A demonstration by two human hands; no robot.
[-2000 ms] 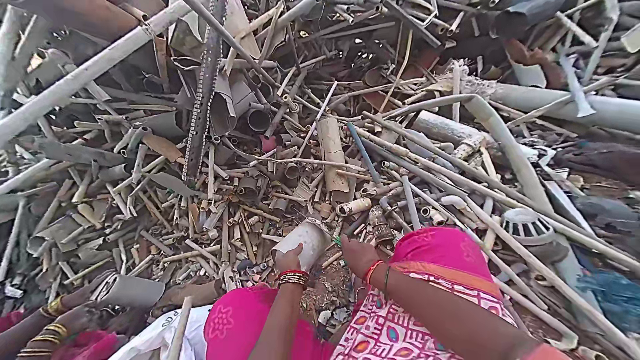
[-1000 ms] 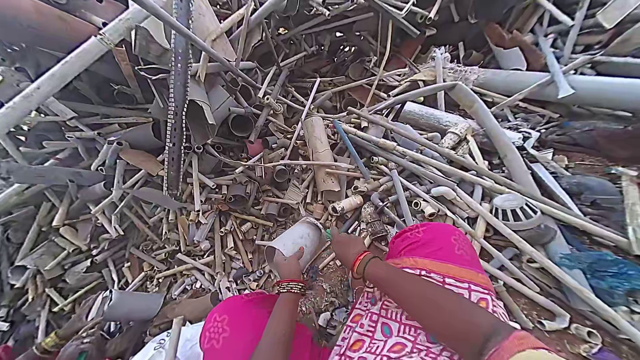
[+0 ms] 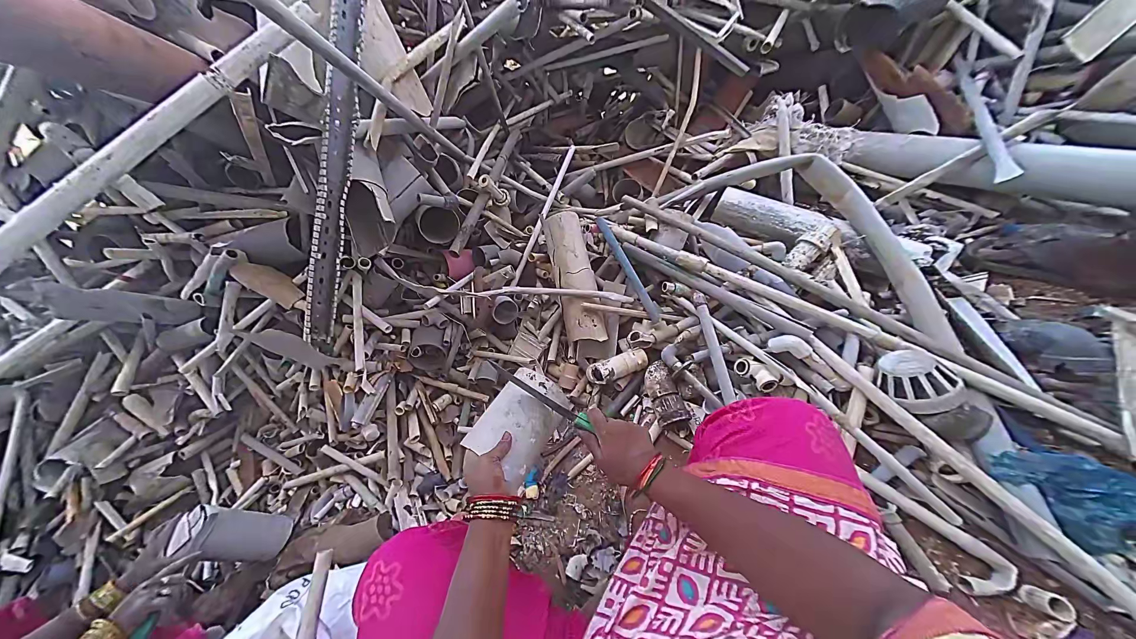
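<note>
My left hand (image 3: 490, 469) grips the lower end of a short, wide grey-white plastic pipe piece (image 3: 517, 422), held tilted over the scrap between my knees. In my right hand (image 3: 617, 451) is the green handle of a knife (image 3: 543, 397); its long dark blade lies across the upper part of the pipe piece. Whether the edge bites into the plastic cannot be told. Just beyond are a dirty cream pipe piece (image 3: 619, 365) and a longer split beige pipe (image 3: 577, 280).
Scrap pipes are heaped all around. A perforated metal strip (image 3: 330, 186) stands upright at left, long pipes (image 3: 852, 333) slant down the right, and a domed vent cap (image 3: 919, 382) lies there. At lower left, another person's hands (image 3: 146, 590) are beside a grey pipe piece (image 3: 232, 532).
The knife blade now shows across the pipe piece, where earlier only green showed at my right hand. The pipe piece has tilted, its open end no longer facing me as before.
</note>
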